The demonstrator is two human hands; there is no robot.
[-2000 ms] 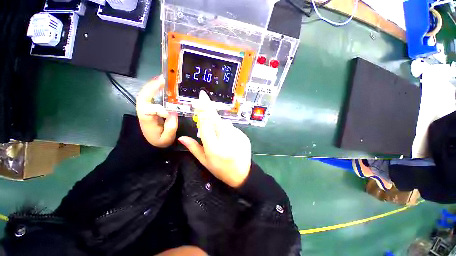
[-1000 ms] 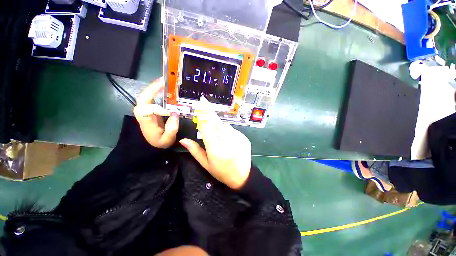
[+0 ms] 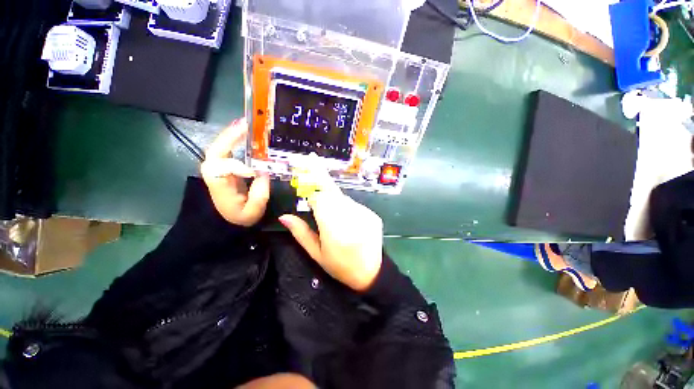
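The clear acrylic test fixture (image 3: 323,42) stands in front of me on the green bench. In its orange nest plate (image 3: 262,106) sits a thermostat (image 3: 313,121) with a black screen and lit white-blue digits. My left hand (image 3: 234,178) is curled around the fixture's front left corner. My right hand (image 3: 346,232) is empty, thumb apart, with a fingertip at the screen's lower edge, partly over the yellow toggle clamp (image 3: 305,185). The red power rocker switch (image 3: 389,174) glows at the lower right. Two red indicator lamps (image 3: 402,98) are above it.
Several thermostats (image 3: 71,50) with white housings up are grouped at left, on and beside a black foam pad (image 3: 163,68). Another black pad (image 3: 574,167) lies at right. A blue holder (image 3: 634,47), a cable (image 3: 179,133) and a cardboard box (image 3: 65,243) also show. A person's dark sleeve is at the right edge.
My right fingertip has drawn back slightly from the touch keys to the screen's lower edge, showing more of the yellow clamp. The large digits changed from 21.0 to about 21.1.
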